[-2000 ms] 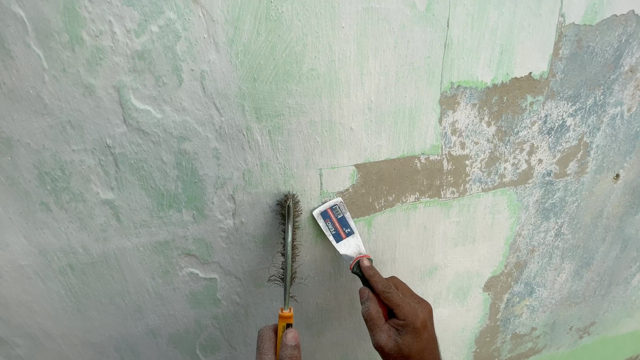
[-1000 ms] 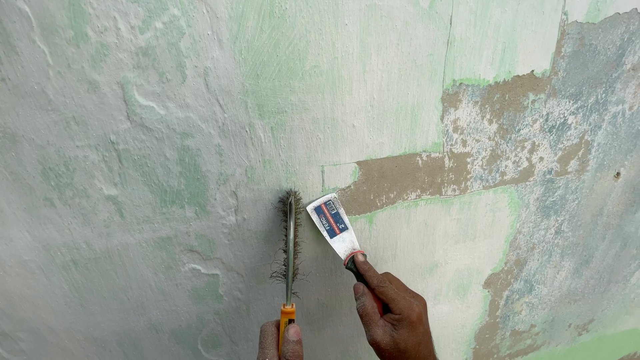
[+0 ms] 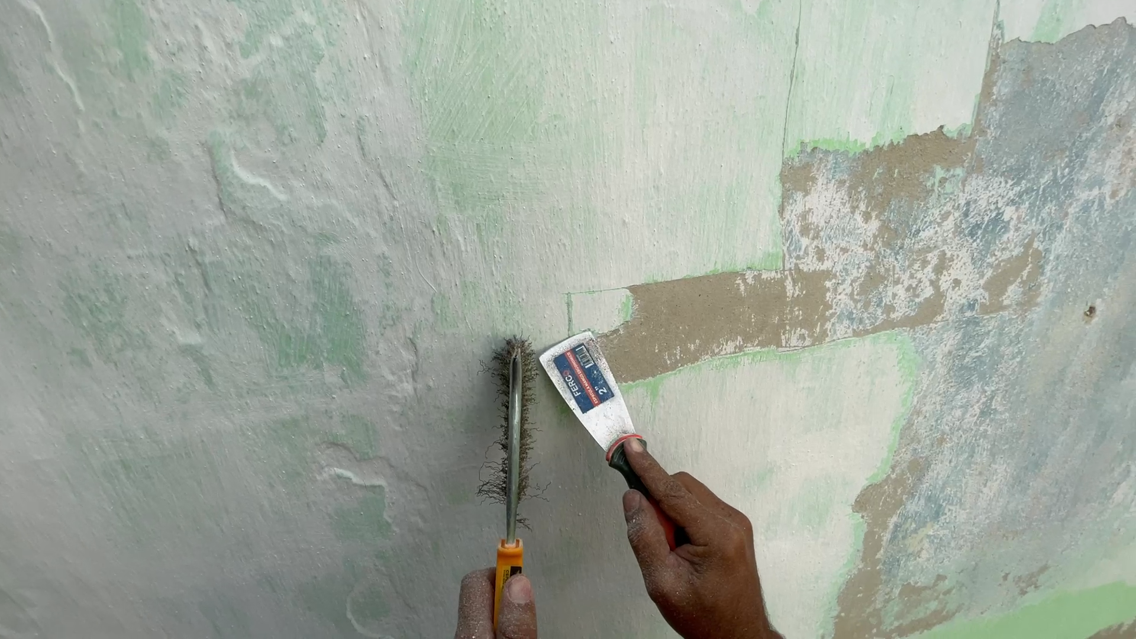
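My right hand (image 3: 697,541) grips the dark and red handle of a putty knife (image 3: 612,417), its index finger reaching to the collar. The blade, with a blue and red label, tilts up and left; its edge is at the left end of a bare brown strip (image 3: 728,315) on the painted wall (image 3: 532,177). Just left of it, my left hand (image 3: 497,608) holds a wire brush (image 3: 515,426) upright by its yellow handle. The brush's bristles are bent and frayed. Whether the brush touches the wall I cannot tell.
Light green and white paint with raised ridges (image 3: 257,177) covers the left of the wall. On the right, a large patch of stripped blue-grey surface (image 3: 1029,373) joins the brown strip. A small hole (image 3: 1090,311) shows at the far right.
The putty knife and my right hand have shifted slightly left, nearer the wire brush, since the earliest frame. Both tools stay in my hands.
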